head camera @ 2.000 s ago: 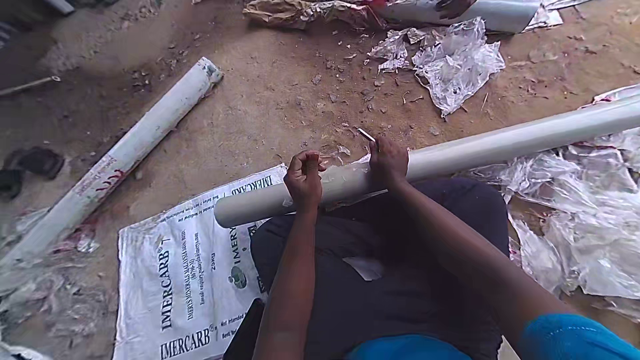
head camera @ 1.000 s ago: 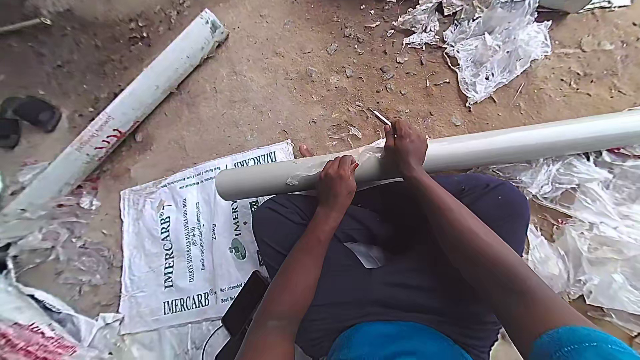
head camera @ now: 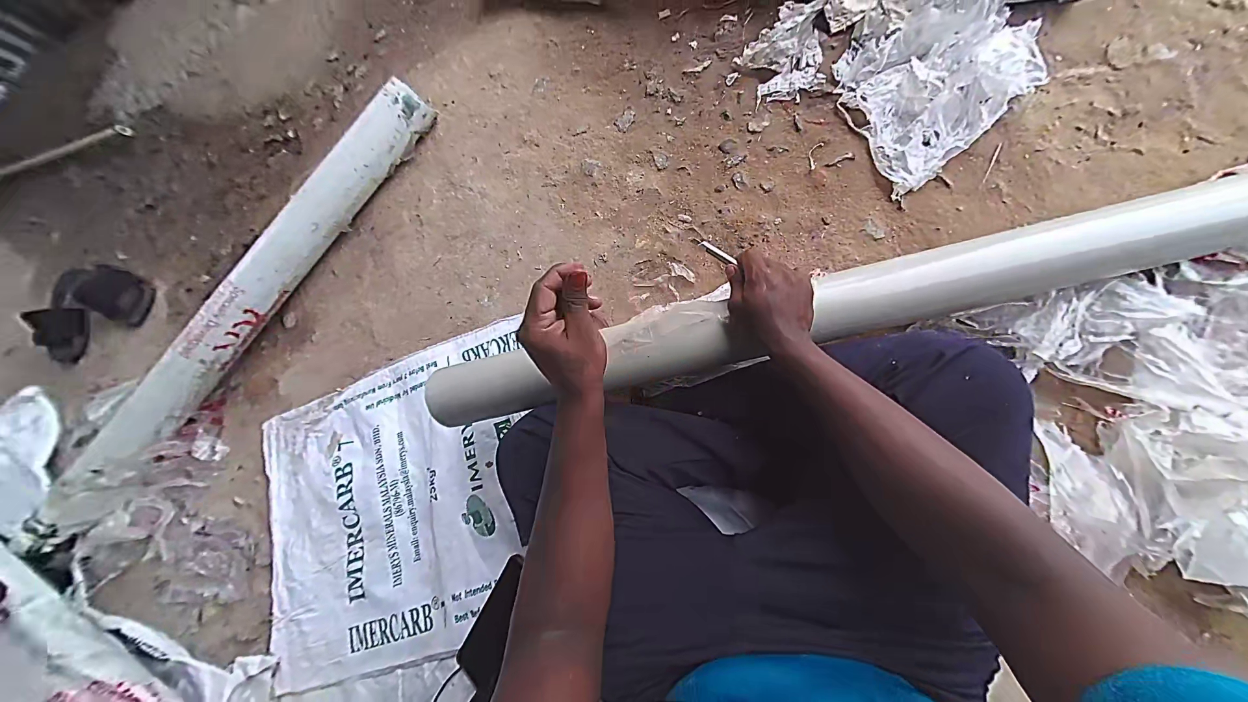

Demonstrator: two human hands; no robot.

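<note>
A long, pale plastic pipe (head camera: pixel 975 268) lies across my lap, its rounded near-left end over a printed sack. My left hand (head camera: pixel 565 331) is raised at the pipe's left part with its fingers curled; whether it pinches a bit of the film is too small to tell. Clear plastic film (head camera: pixel 668 327) clings to the pipe between my hands. My right hand (head camera: pixel 775 297) rests on the pipe and grips a small thin blade-like tool (head camera: pixel 719 253), whose tip points up and left, away from the pipe. The tool's handle is hidden in my fist.
A second pipe (head camera: pixel 283 263) with red marks lies on the dirt at left. The white printed sack (head camera: pixel 331 546) is beneath my pipe's end. Crumpled plastic (head camera: pixel 946 88) lies at the top right, more plastic (head camera: pixel 1170 429) at right. Dark sandals (head camera: pixel 107 297) sit far left.
My left hand has risen from its place on top of the pipe and moved left, its fingers now curled upward. My right hand still holds the tool at the pipe.
</note>
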